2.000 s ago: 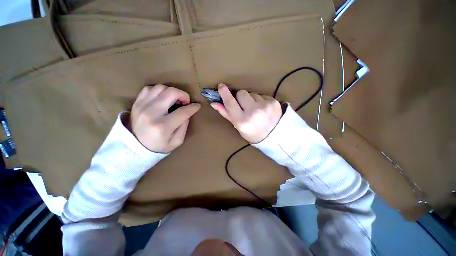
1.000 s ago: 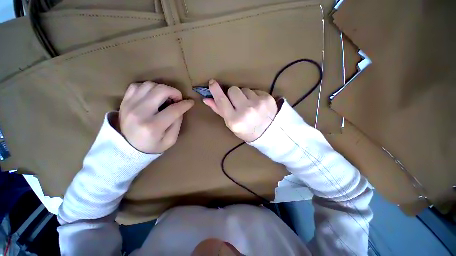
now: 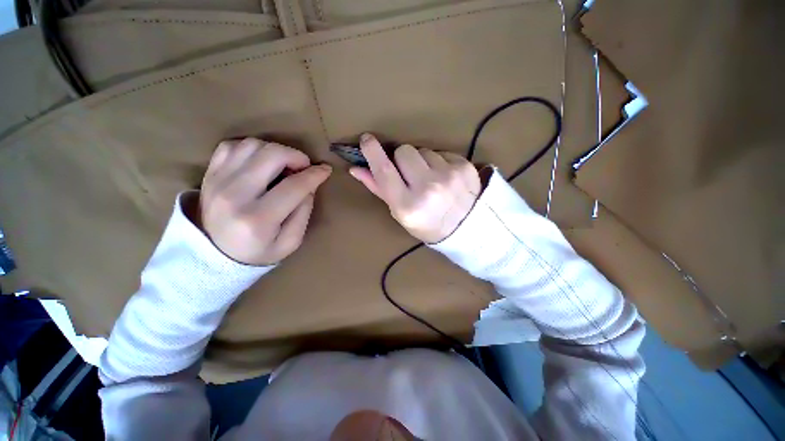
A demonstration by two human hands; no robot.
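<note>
A large tan-brown bag panel [image 3: 413,86] lies flat in front of me. A stitched line runs down from its top band and ends between my hands. My right hand [image 3: 428,191] holds small dark thread snips [image 3: 349,154], their tip pointing left at the lower end of that line. The rest of the snips is hidden in my fingers. My left hand [image 3: 258,200] is just left of the tip, thumb and finger pinched together, not touching the snips. Whether a fine thread is between them cannot be seen. A black cord [image 3: 516,101] loops across the panel by my right hand and wrist.
Brown handles [image 3: 58,52] lie at the top left. More brown pieces [image 3: 697,129] with notched, pale edges overlap at the right. A small dark label [image 3: 6,257] sticks out at the left edge. White material [image 3: 508,325] shows under the panel by my right forearm.
Compared with two seconds ago, both hands and the snips sit slightly further left in view. The panel's stitched line and handles have shifted up and left. The grips look the same.
</note>
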